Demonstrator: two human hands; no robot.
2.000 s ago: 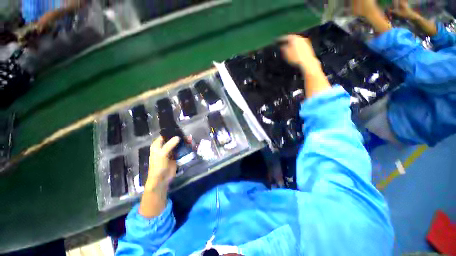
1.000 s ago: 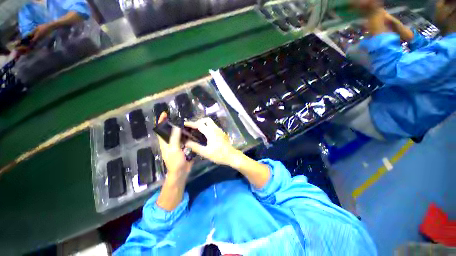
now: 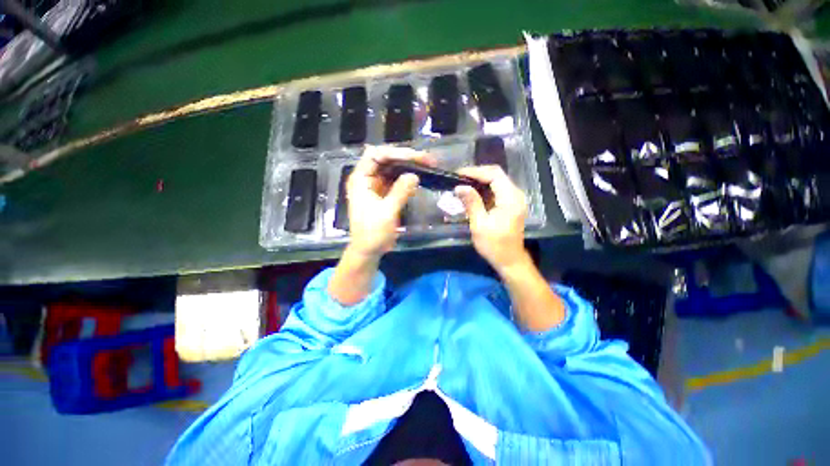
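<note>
A black mobile phone (image 3: 433, 178) is held edge-on between both bare hands, above the clear blister tray (image 3: 269, 205). My left hand (image 3: 378, 202) grips its left end and my right hand (image 3: 496, 214) grips its right end, thumbs on the near side. The phone's faces are mostly hidden, so I cannot tell if a cover is on it. The tray holds black phones in its back row, such as one at the left (image 3: 308, 119), and some in the front row. My hands partly cover the front row.
A glossy black blister tray (image 3: 678, 136) lies at the right, with a white liner (image 3: 557, 118) along its left edge. The green conveyor belt (image 3: 227, 55) runs behind. Below the bench are blue and red stools (image 3: 114, 369), a pale box (image 3: 217, 319) and dark trays (image 3: 628, 314).
My right hand has come from the black tray to meet my left hand. Both now hold the phone level between them. The view has turned, and the neighbouring workers are out of it.
</note>
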